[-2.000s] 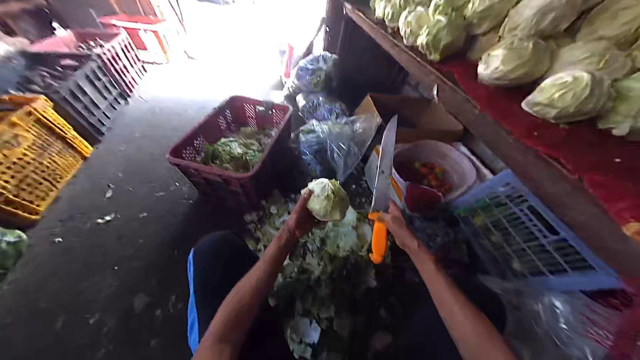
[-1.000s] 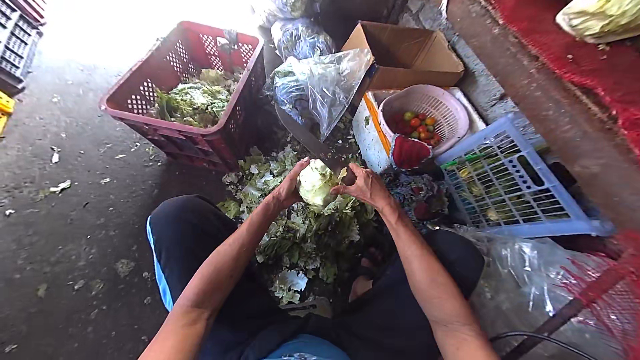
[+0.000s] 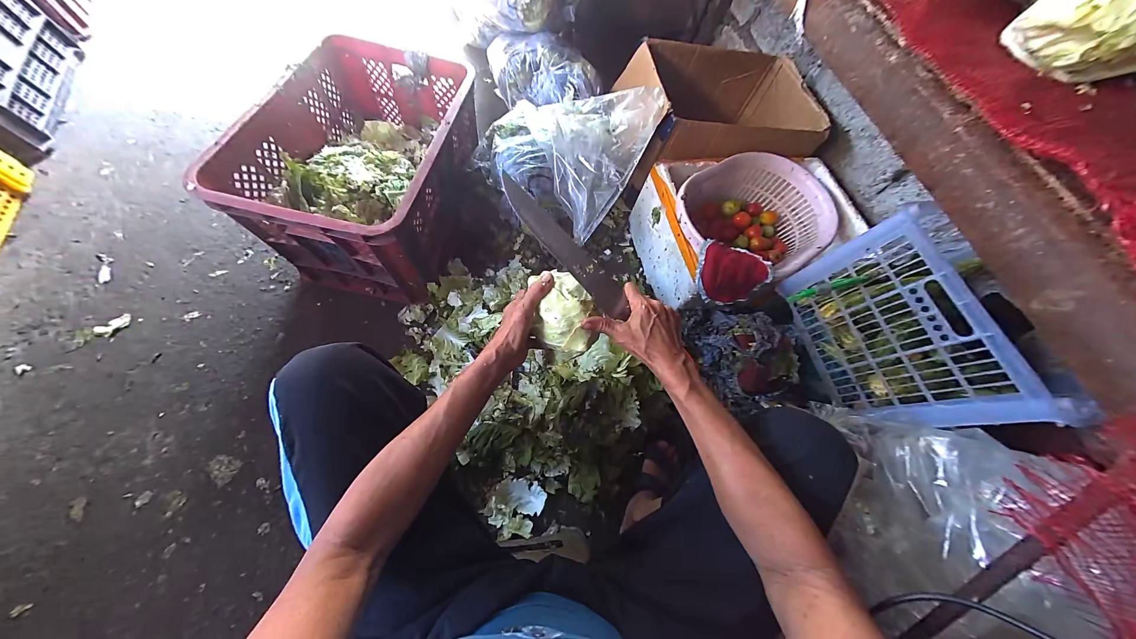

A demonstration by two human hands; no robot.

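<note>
A pale green cabbage head is held low in front of me, above a heap of trimmed leaves. My left hand grips its left side, fingers wrapped beneath. On the right, my right hand holds a large knife, whose broad blade points up and to the left, just behind the cabbage. The knife's handle is hidden in the hand. The right thumb reaches toward the cabbage; whether it touches cannot be told.
A dark red crate with leaves stands front left. Ahead are bagged vegetables and a cardboard box. At right are a pink basket with tomatoes, a blue crate and a red-covered shelf edge.
The view has tilted down since the oldest frame. There the knife stood upright with its orange handle showing, apart from the cabbage; now its blade slants left behind the cabbage.
</note>
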